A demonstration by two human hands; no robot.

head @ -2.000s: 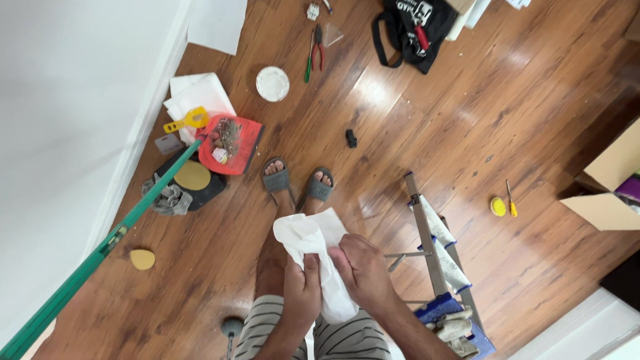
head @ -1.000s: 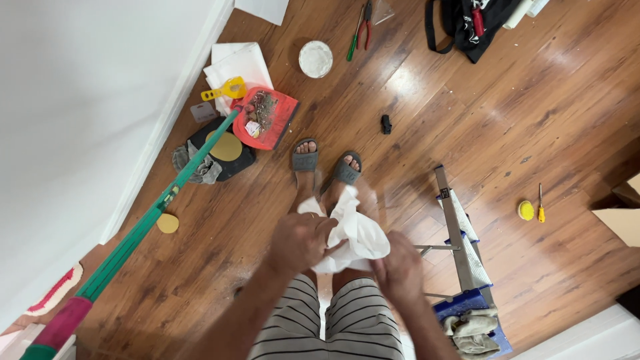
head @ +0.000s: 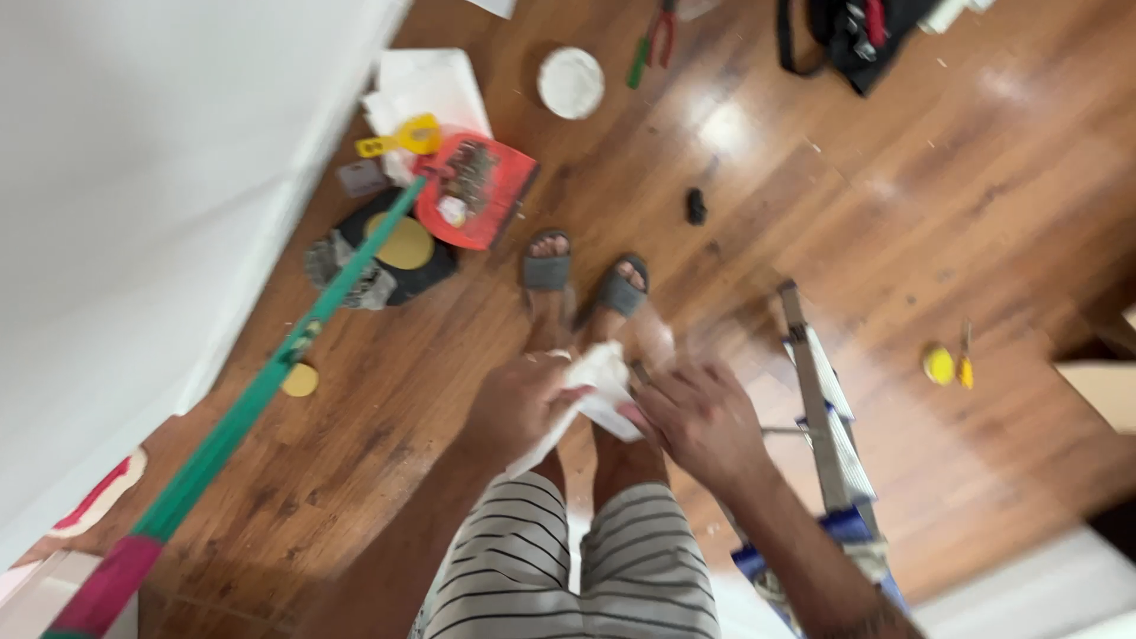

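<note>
A crumpled white cloth or paper [head: 596, 382] is stretched between my two hands in front of my legs. My left hand [head: 524, 404] grips its left side, with the thumb over it. My right hand [head: 697, 417] pinches the right side, and a small dark thing, too blurred to name, shows near its fingers. A loose end of the white sheet hangs down toward the striped shorts [head: 577, 564]. Motion blurs the fingers.
A stepladder [head: 816, 399] stands at right. At left, a green pole [head: 257, 390] slants over a red dustpan [head: 484, 191] holding debris. Pliers [head: 663, 37], a tub of white paste [head: 571, 83], a black bag [head: 852, 35] and a yellow-handled screwdriver [head: 966, 368] lie on the wooden floor.
The white sheet has been turned and bunched differently between my hands. Both hands have shifted around it and still hold it.
</note>
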